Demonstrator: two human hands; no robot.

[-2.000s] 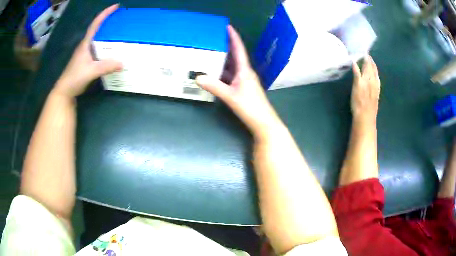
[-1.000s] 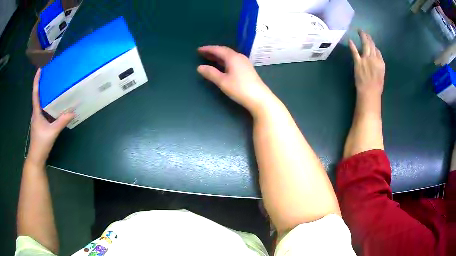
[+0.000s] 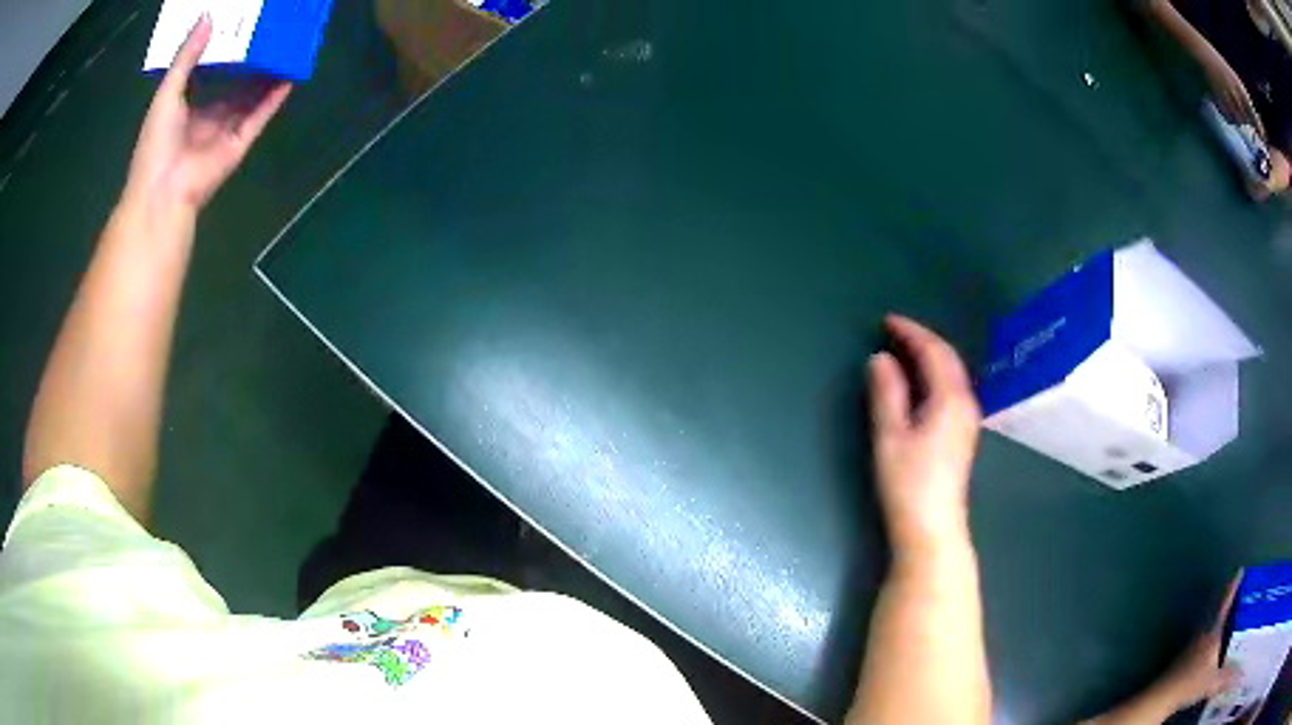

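Note:
A blue and white retail box point(image 3: 262, 31) is at the top left, beyond the table edge and cut off by the frame's top. My left hand point(image 3: 206, 135) holds it from its near end, thumb on the white side. My right hand point(image 3: 924, 404) is over the green table at the right, fingers apart and empty, just left of an open retail box point(image 3: 1056, 347). That box stands with its lid up. Part of a white rounded product shows inside it.
The dark green tabletop point(image 3: 638, 241) has a pale edge with a corner at the left. A brown carton point(image 3: 432, 43) with blue items is beyond the edge, top left. Another person's hand point(image 3: 1204, 673) holds a blue and white box at the lower right. Another person's hands point(image 3: 1247, 128) are at the top right.
My left hand has carried the closed box off the tabletop to the upper left. The view has turned left, so the open box now appears lower right. My right hand is now close beside it.

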